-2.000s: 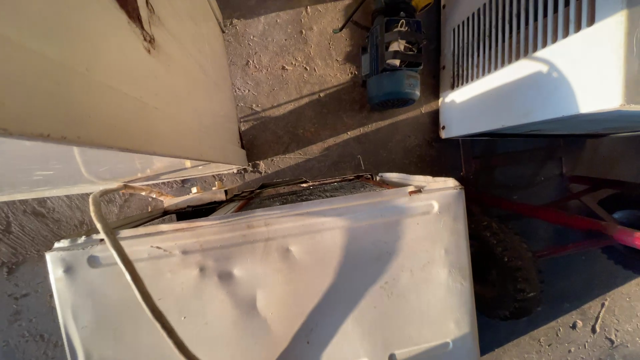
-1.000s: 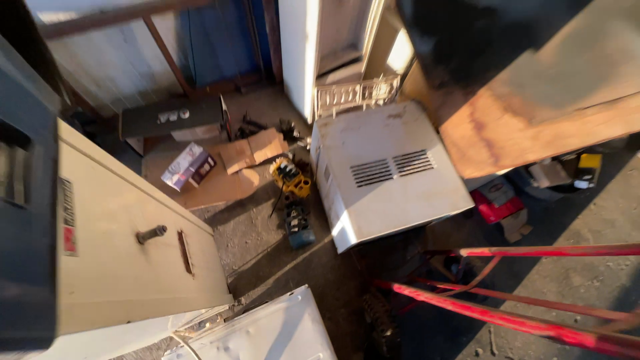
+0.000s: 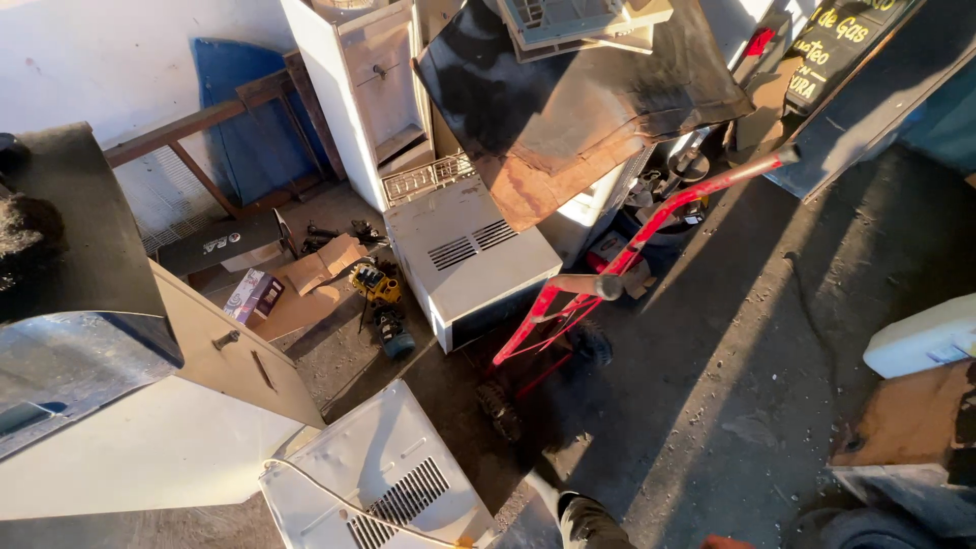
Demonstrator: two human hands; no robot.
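Neither my left hand nor my right hand is in view. At the bottom centre lies a dented white metal appliance panel (image 3: 381,465) with a vent grille; a pale cord (image 3: 335,496) runs across it and a shadow falls on it. Just right of it, a trouser leg (image 3: 591,522) and a pale shoe show at the bottom edge. A red metal hand truck (image 3: 648,221) with black tyres leans in the centre. Behind it is a white appliance cabinet (image 3: 465,267) with slots in its top. A blue and yellow motor or pump (image 3: 393,332) rests on the ground beside that cabinet.
A beige cabinet (image 3: 229,343) stands at left. Cardboard (image 3: 305,290) and a small box (image 3: 254,296) lie behind the motor. A dark, stained sheet (image 3: 587,107) holds wire racks. At right are a white plastic container (image 3: 926,335), a brown box (image 3: 907,412) and a lettered board (image 3: 839,46).
The view has swung and widened greatly, so the hand truck's handle and the lower white panel's vent grille now show. No hand appears in any frame.
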